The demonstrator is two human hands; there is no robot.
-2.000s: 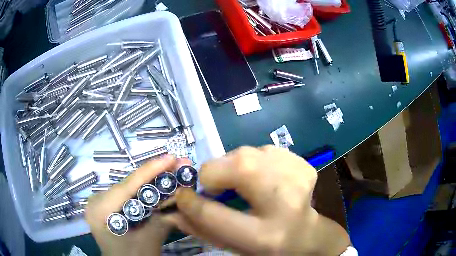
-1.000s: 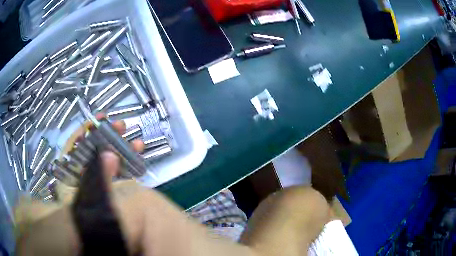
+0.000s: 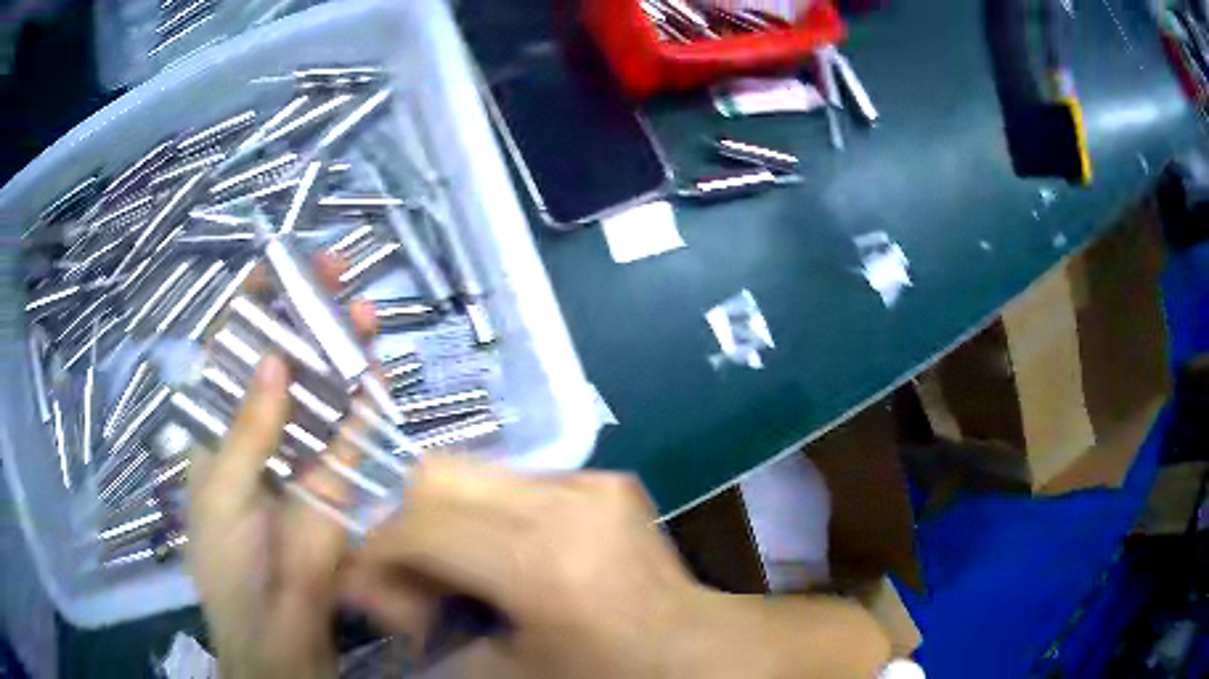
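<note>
My left hand holds a fanned bunch of several silver cylindrical parts with thin shafts, over the lower part of the white tray. My right hand is at the lower right end of the bunch, its fingers closed around the thin shaft ends. The picture is blurred there. A dark thing shows under my right hand, but I cannot tell what it is. Many silver parts lie in the tray.
A black phone and a white label lie right of the tray. A red bin stands behind them. Loose metal parts and whitish scraps lie on the green bench. Brown cartons stand below the bench edge.
The bunch has turned from round ends facing me to lying lengthwise over the tray. My right hand has come to the shaft ends. The blue tool seen earlier no longer shows.
</note>
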